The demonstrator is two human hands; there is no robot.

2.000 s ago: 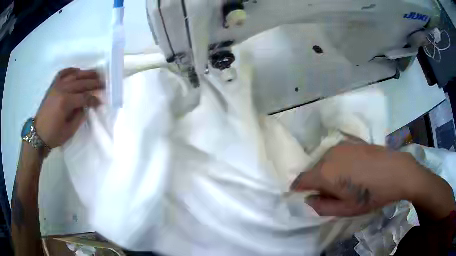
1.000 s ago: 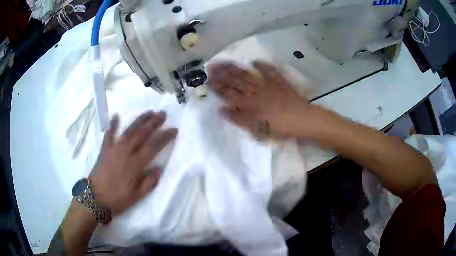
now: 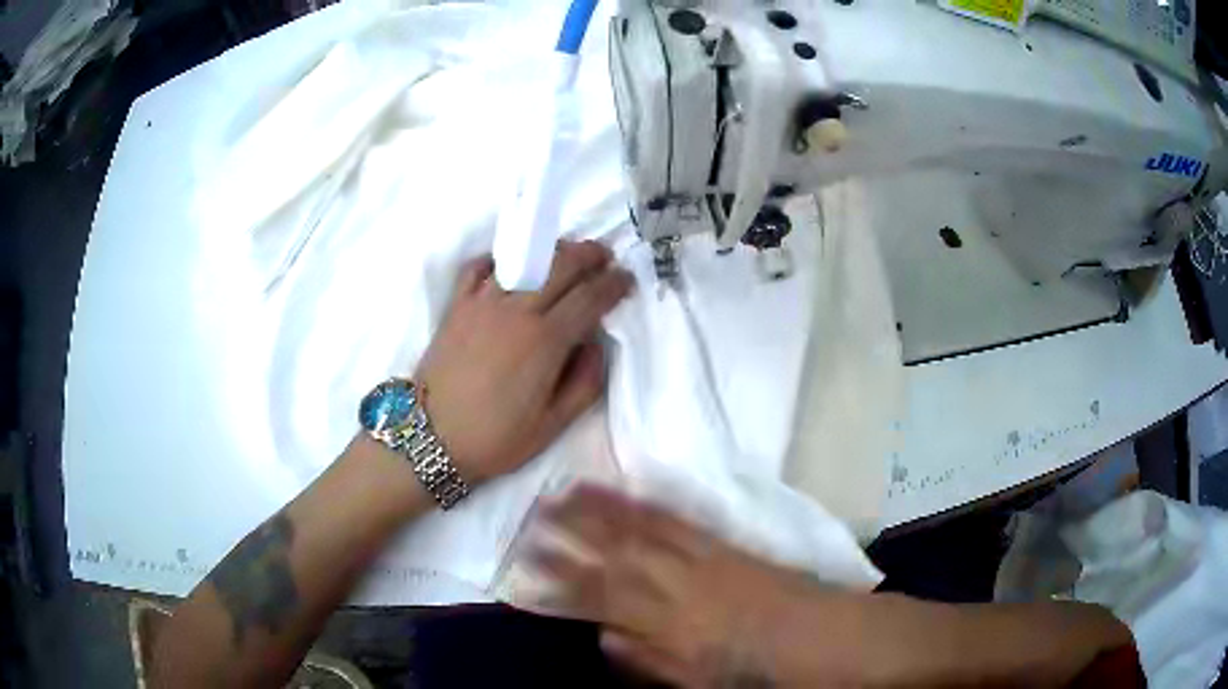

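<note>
White garment fabric is spread under the sewing machine head and over the table to the left. A cream piece lies along its right side. My left hand, with a wristwatch, lies flat on the fabric, fingertips just left of the presser foot. My right hand is blurred and rests on the fabric near the table's front edge; whether its fingers grip the cloth cannot be told. The needle itself is too small to make out.
The JUKI machine fills the upper right. A white-sleeved blue hose hangs above my left hand. A fabric heap lies at the lower right, below the white table. A basket rim shows at the lower left.
My right hand has moved from beside the machine head down to the front edge. My left hand has moved up close to the presser foot. The fabric lies flatter, and the view has shifted.
</note>
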